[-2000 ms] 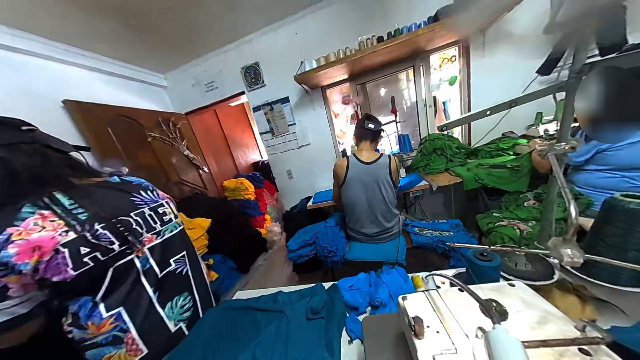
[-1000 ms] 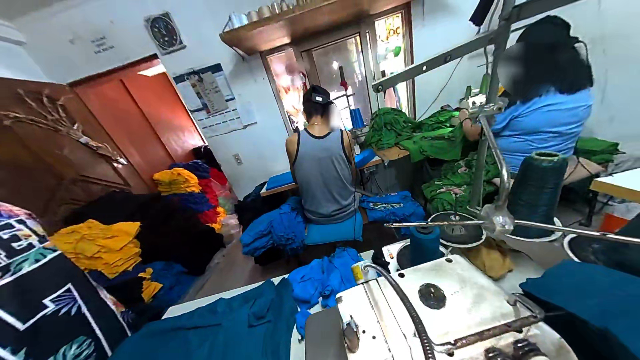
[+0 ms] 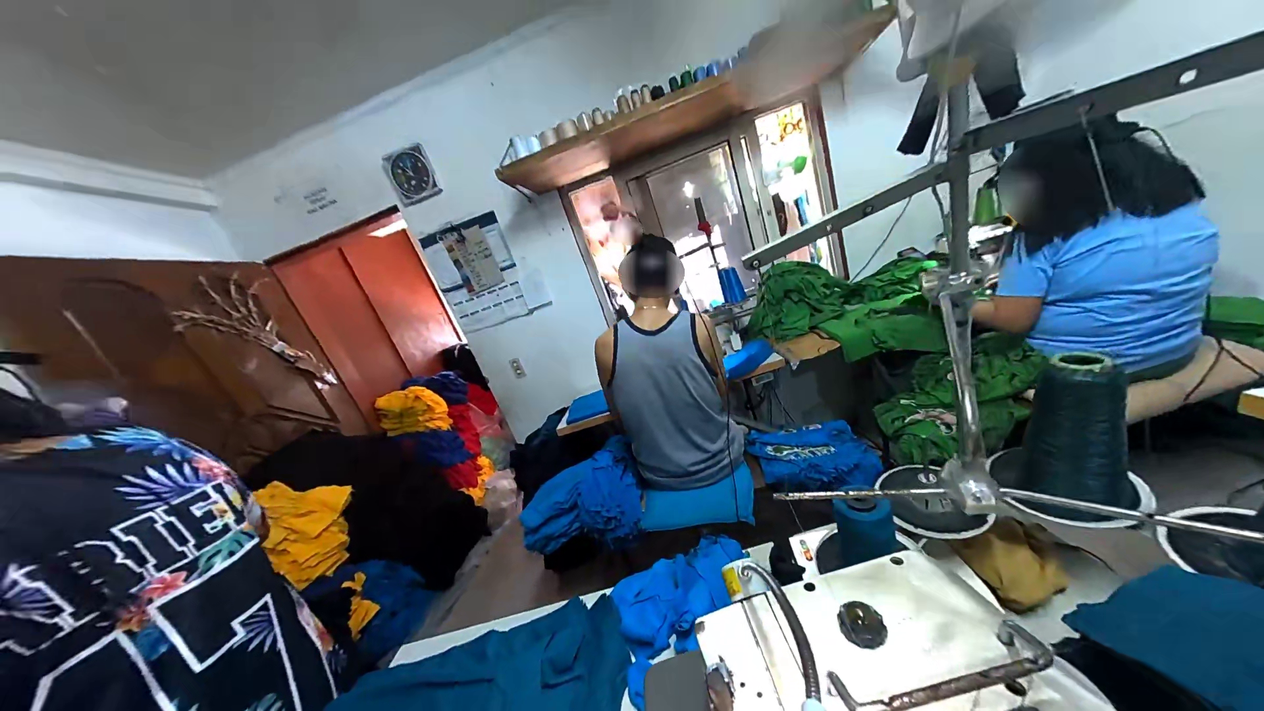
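Note:
Neither my left hand nor my right hand shows in the head view. At the bottom right stands a white industrial sewing machine [image 3: 908, 622] with a black hose and a metal bar on top. Teal fabric [image 3: 513, 657] lies on the table to its left, with bright blue fabric [image 3: 681, 592] between the two. A teal thread cone [image 3: 863, 531] sits behind the machine, and a larger dark green cone [image 3: 1074, 444] rests on a round holder to the right. More teal fabric [image 3: 1180, 632] lies at the right edge.
A metal thread stand [image 3: 963, 375] rises behind the machine. A person in a grey tank top [image 3: 676, 395] sits ahead, another in a blue shirt [image 3: 1121, 286] at the right. A person in a floral shirt [image 3: 148, 583] is close at left. Yellow garments [image 3: 301, 533] and green fabric [image 3: 889, 326] are piled up.
The view has swung left and up since one second ago, so more of the person in the floral shirt shows. No hand appears in any frame.

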